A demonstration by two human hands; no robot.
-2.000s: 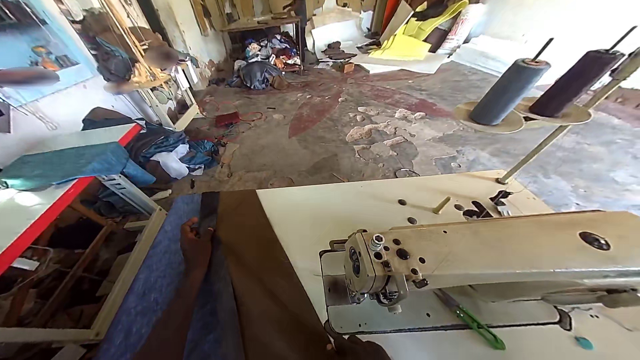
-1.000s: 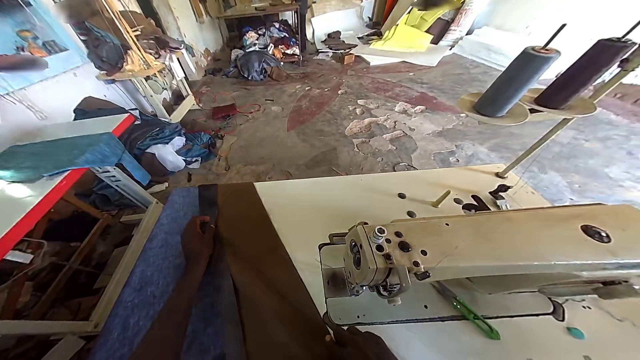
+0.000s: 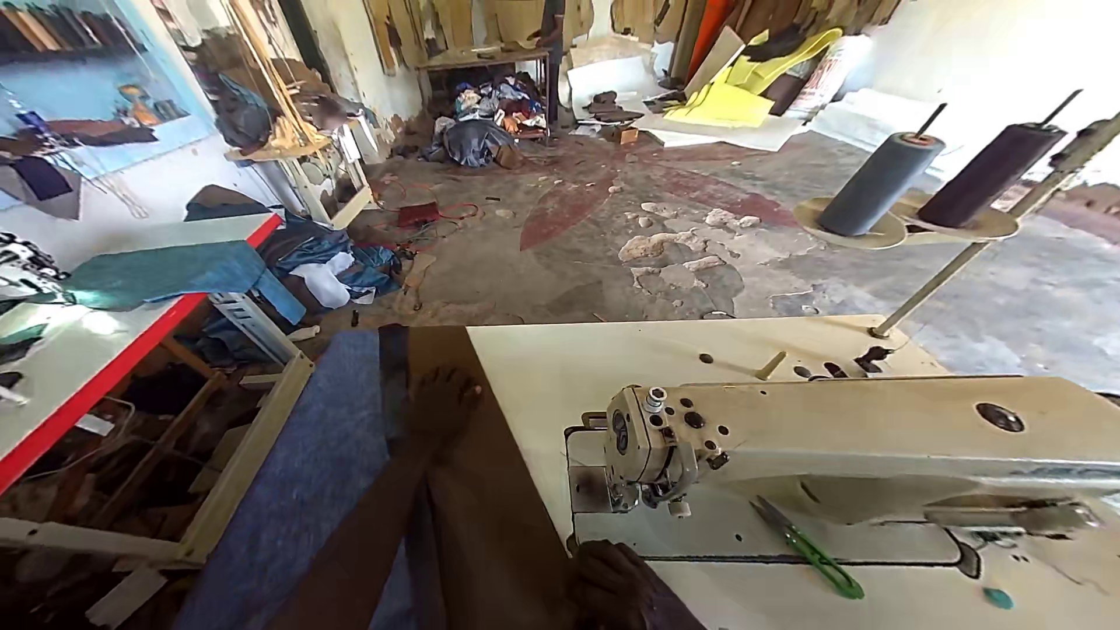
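Note:
Brown fabric (image 3: pixel 486 516) lies over blue fabric (image 3: pixel 332 437) on the left part of the sewing machine table, with a dark strip (image 3: pixel 394 367) between them. My left hand (image 3: pixel 444 407) rests flat on the brown fabric near its far end, fingers somewhat apart. At the bottom centre, my right hand (image 3: pixel 612 582) has its fingers curled at the fabric's right edge; whether it pinches the cloth is hard to see. Just beyond it stands the head of an industrial sewing machine (image 3: pixel 647 446). Green-handled thread snips (image 3: pixel 809 547) lie on the machine bed, right of my right hand.
Two thread cones, one grey (image 3: pixel 882 184) and one dark (image 3: pixel 991 175), stand on a thread stand at the right. A red-edged table (image 3: pixel 140 324) with teal cloth is at the left. Clothes (image 3: pixel 332 262) lie on the floor, and a person (image 3: pixel 551 61) stands at the far back.
My left hand has moved right, from the dark strip onto the brown fabric. My right hand remains by the fabric's near right edge.

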